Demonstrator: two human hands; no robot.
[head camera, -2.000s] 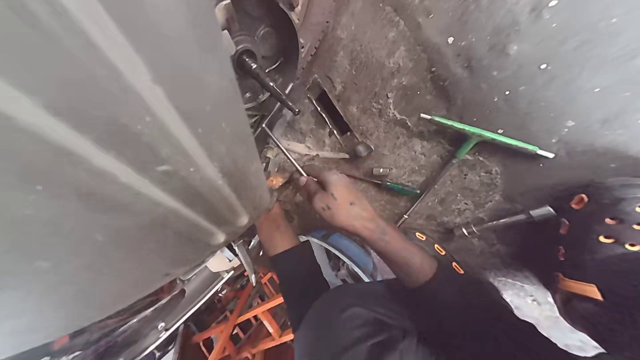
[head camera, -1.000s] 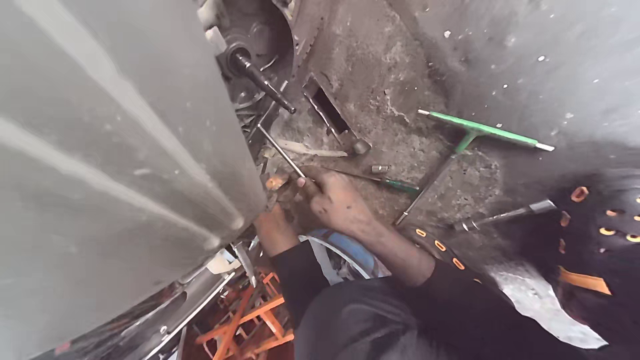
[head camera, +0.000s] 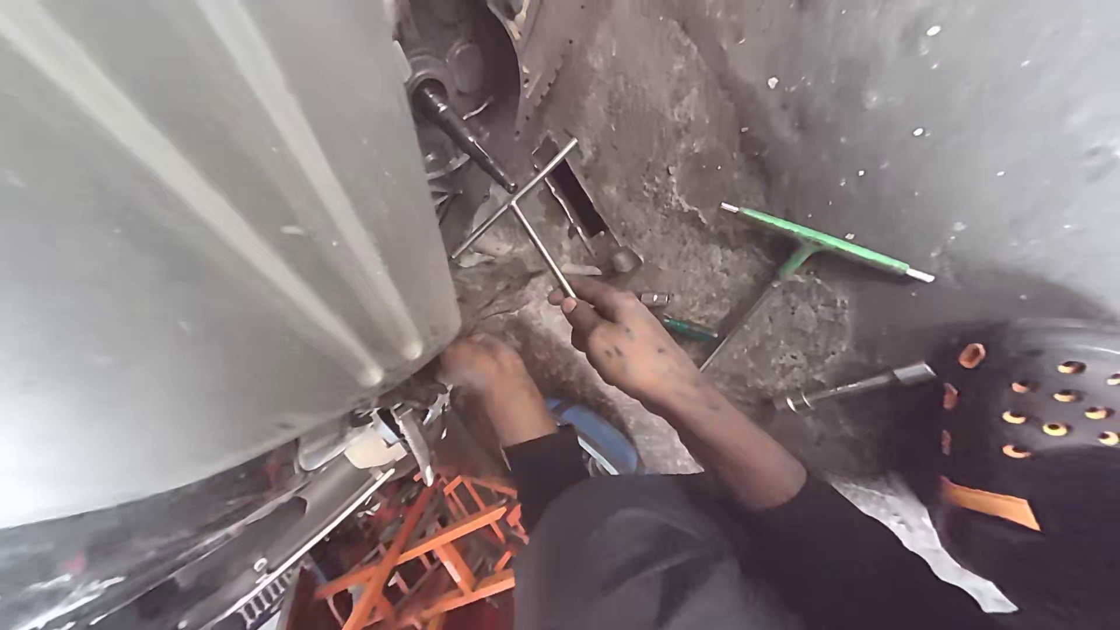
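Note:
A metal T-handle wrench (head camera: 538, 241) is held near the end of its shank by my right hand (head camera: 626, 337), its crossbar pointing away from me beside a dark splined shaft (head camera: 464, 136). My left hand (head camera: 490, 376) reaches to the lower edge of a large grey panel (head camera: 219, 219); its fingertips are blurred and partly hidden, so what they touch cannot be told. Just beyond my right hand lie a small metal socket (head camera: 654, 299) and a tool with a green handle (head camera: 689, 330). A green T-handle wrench (head camera: 818, 238) rests on the floor to the right.
A socket extension bar (head camera: 857, 388) lies at the right, near a dark perforated seat or stool (head camera: 1041, 402). An open-topped metal part (head camera: 577, 201) sits on the stained concrete floor beyond my hands. Orange metal framework (head camera: 437, 551) stands at the lower left, near a blue rounded object (head camera: 599, 435).
The T-handle wrench's crossbar has come out into view from beside the grey panel. My right hand has shifted slightly and still holds the shank.

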